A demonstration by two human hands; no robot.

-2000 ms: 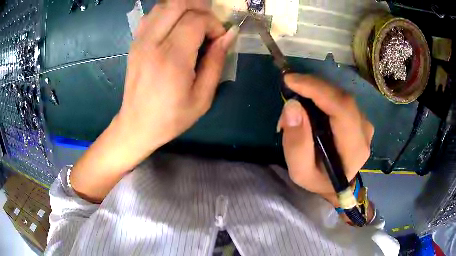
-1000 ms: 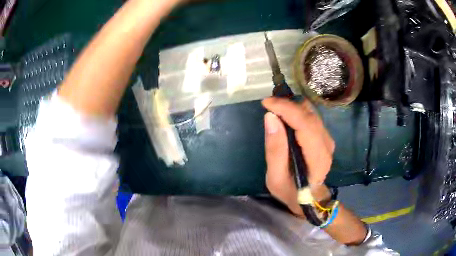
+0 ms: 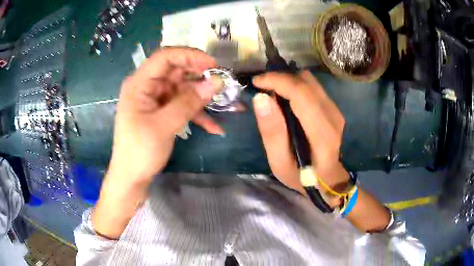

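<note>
My left hand (image 3: 161, 98) holds a round silver-white part (image 3: 224, 92) between thumb and fingers, above the bench in front of me. The part is blurred, with a thin bright strand around it. My right hand (image 3: 301, 119) grips the black soldering iron (image 3: 295, 136) like a pen, its brownish metal tip pointing up and away over the taped work strip (image 3: 296, 32). The tip is apart from the round part. A small dark component (image 3: 224, 30) sits on the strip beyond my left hand.
A round holder (image 3: 383, 49) with silvery crumpled metal (image 3: 347, 42) stands right of the strip. A dark glittering component pile (image 3: 112, 23) lies upper left. A clear tray sheet with small parts (image 3: 47, 119) is at left. Black equipment and a black cable (image 3: 397, 117) are at right.
My left hand has come back from beyond the upper edge and now holds the round part. My right hand keeps the iron, slightly further left. The view has shifted.
</note>
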